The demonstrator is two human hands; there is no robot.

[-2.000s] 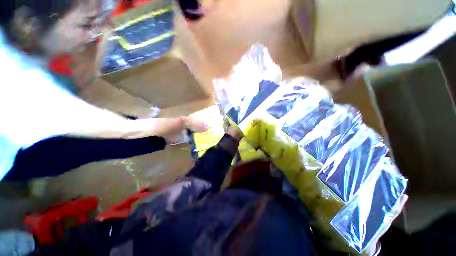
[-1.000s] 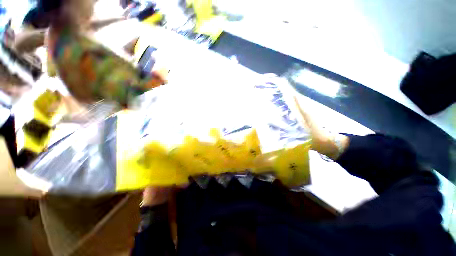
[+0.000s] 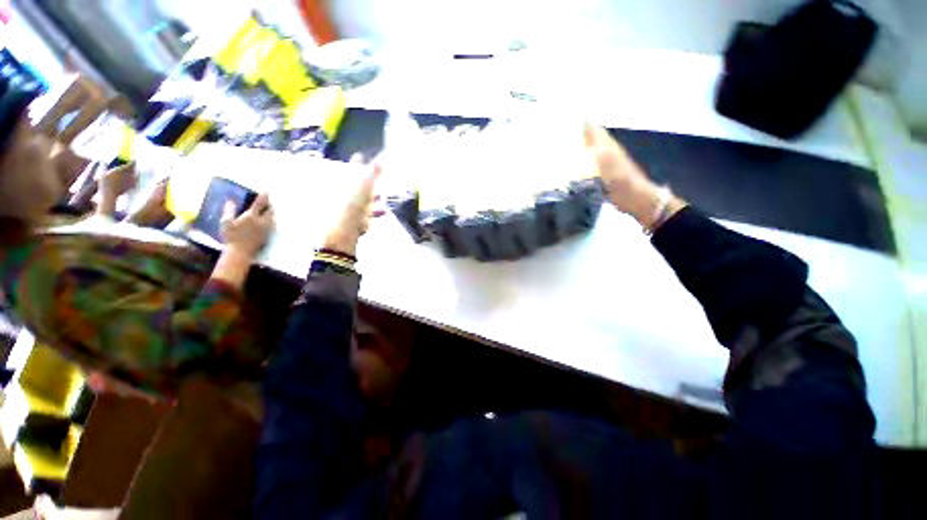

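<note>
A row of several wrapped boxes (image 3: 508, 232) lies on the white table in front of me. Their near sides look dark grey, and their tops are washed out to white by glare. My left hand (image 3: 356, 208) presses against the left end of the row. My right hand (image 3: 622, 178) presses against the right end. Both hands hold the row between them. The fingertips are partly lost in the glare.
A coworker at the left holds a black box (image 3: 222, 208). Yellow-black wrapped boxes (image 3: 274, 66) stand at the back left. A black bag (image 3: 793, 66) lies at the back right. A black strip (image 3: 752, 183) runs along the white table (image 3: 569, 325). Brown cartons (image 3: 193, 457) are at lower left.
The row of boxes has moved from near my body onto the table and turned, so dark sides show where yellow ones faced me. My left hand has come up to its left end.
</note>
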